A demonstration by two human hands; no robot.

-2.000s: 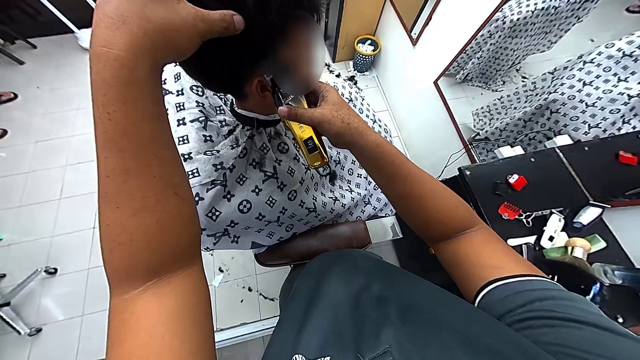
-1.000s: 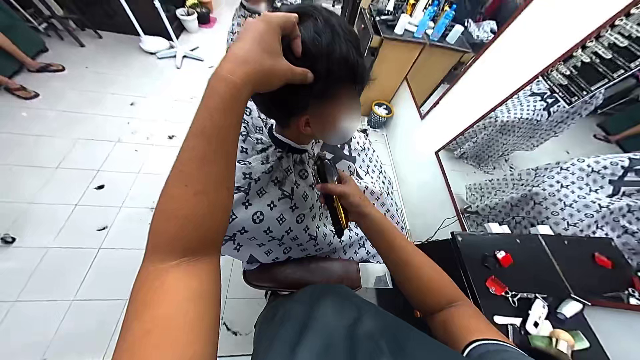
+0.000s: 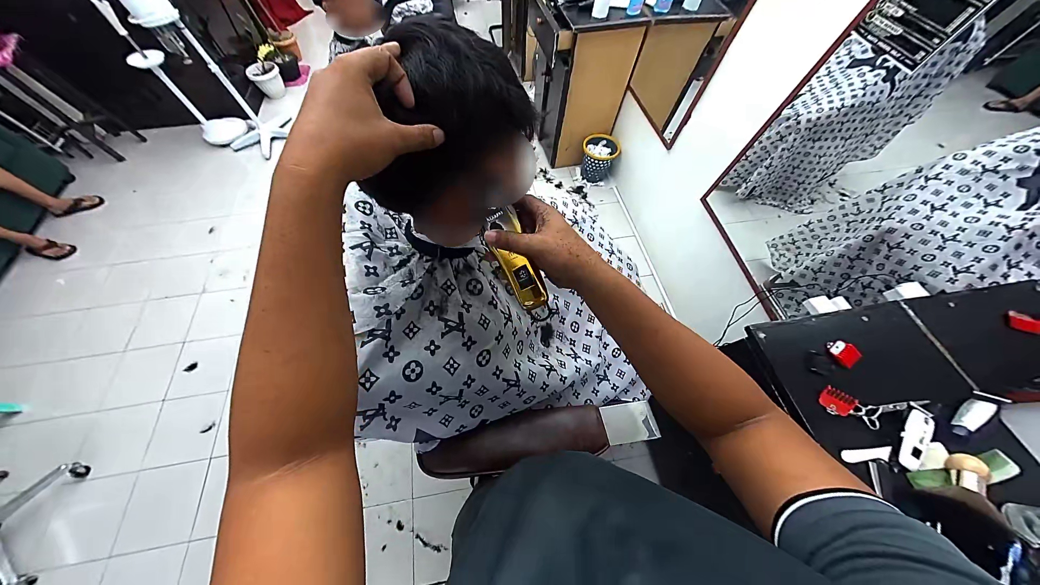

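My left hand (image 3: 349,114) rests with thumb and fingers spread against the dark hair (image 3: 455,89) of a seated person. In my right hand (image 3: 552,242) is a gold hair clipper (image 3: 520,272), its upper end near the lower side of the person's face. Whether its blade touches skin cannot be told. A white barber cape (image 3: 455,349) with a black pattern covers the person, with a dark neckband (image 3: 439,248) at the neck.
A brown padded armrest (image 3: 512,443) is close in front of me. At right, a black counter (image 3: 886,357) holds red clipper guards (image 3: 837,400) and a brush, below a wall mirror (image 3: 780,203). A small bin (image 3: 599,158) stands by the wall. Another person's feet are at far left.
My right hand has raised the clipper from in front of the cape at chest height to beside the lower face. My left hand stays at the head.
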